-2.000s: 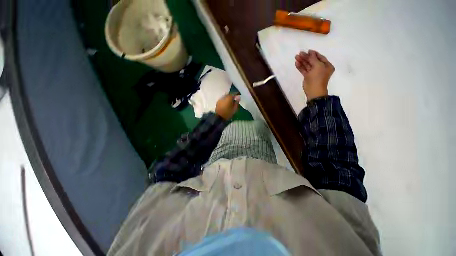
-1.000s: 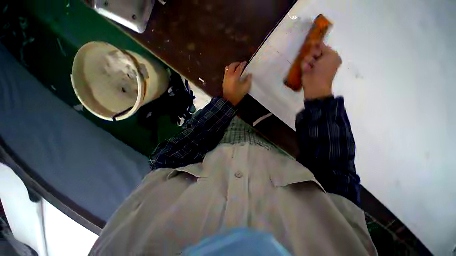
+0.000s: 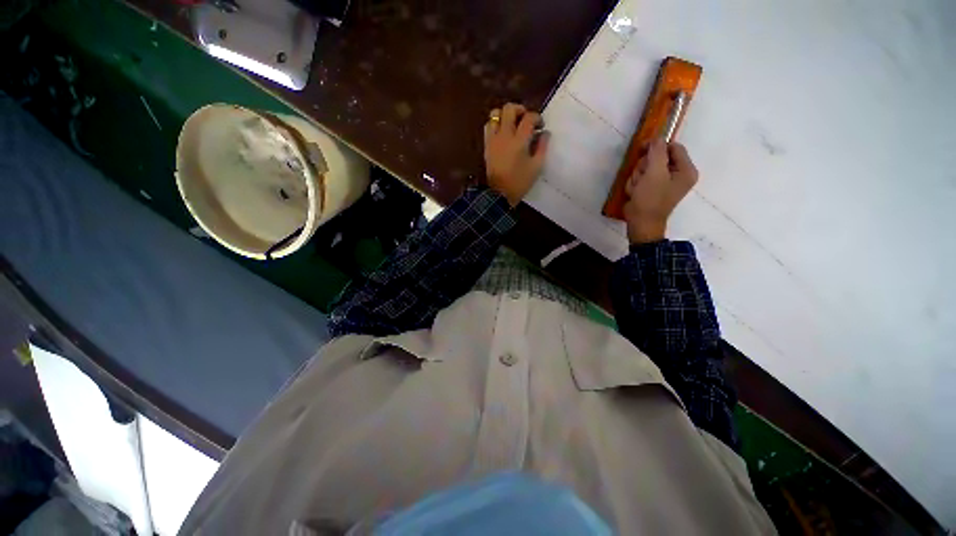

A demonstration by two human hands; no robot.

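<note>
White marker paper [image 3: 776, 230] with faint lines and writing covers the lay on the right. An orange-brown fabric weight [image 3: 652, 136] with a metal handle lies on the paper near its left edge. My right hand [image 3: 658, 188] is closed around the lower end of the weight's handle. My left hand [image 3: 514, 152], with a ring on one finger, rests at the paper's corner edge with its fingers slightly bent. Its fingertips touch the edge; whether they pinch the paper or cloth cannot be made out.
The dark brown table [image 3: 419, 73] holds a shiny metal base plate [image 3: 257, 42] at upper left and a white strip [image 3: 561, 251] near its front edge. A cream waste bucket [image 3: 252, 183] stands on the green floor. A grey cloth-draped table [image 3: 136, 262] is at left.
The orange weight turned from lying crosswise to slanting upright in view, and my right hand took hold of its handle. My left hand moved from below the table edge up to the paper's edge.
</note>
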